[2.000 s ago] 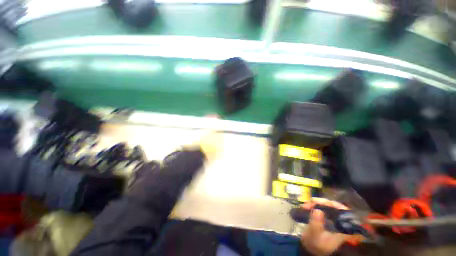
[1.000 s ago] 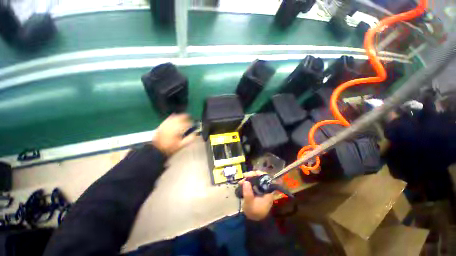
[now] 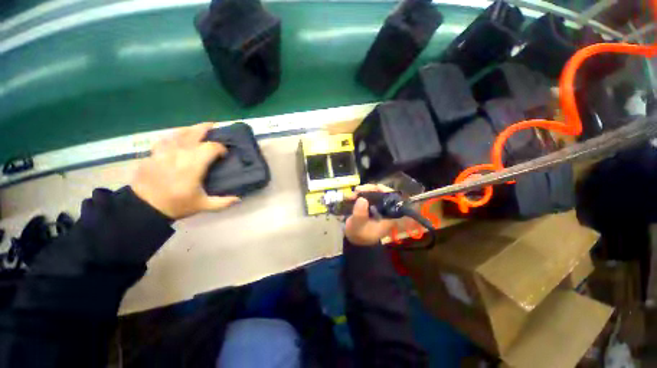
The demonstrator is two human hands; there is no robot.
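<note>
A black housing [image 3: 238, 159] stands on the pale bench at its back edge. My left hand [image 3: 180, 169] grips it from the left, fingers over its top and thumb at its near side. My right hand [image 3: 369, 219] holds the black power screwdriver [image 3: 380, 204], its front end pointing left at the front part of the yellow screw feeder [image 3: 330, 165]. The driver's tip is too small to make out. A black cable curves from the driver's rear.
Black housings stand on the green belt [image 3: 144, 68] and are stacked right of the feeder [image 3: 409, 133]. An orange coiled hose [image 3: 537, 123] and a grey suspension line [image 3: 533, 159] cross the right side. An open carton [image 3: 537, 259] is lower right. Black handles [image 3: 36, 233] lie left.
The black housing that stood behind the feeder is now left of it, in my left hand's grip. My right hand still holds the driver at the feeder's front. The view has shifted.
</note>
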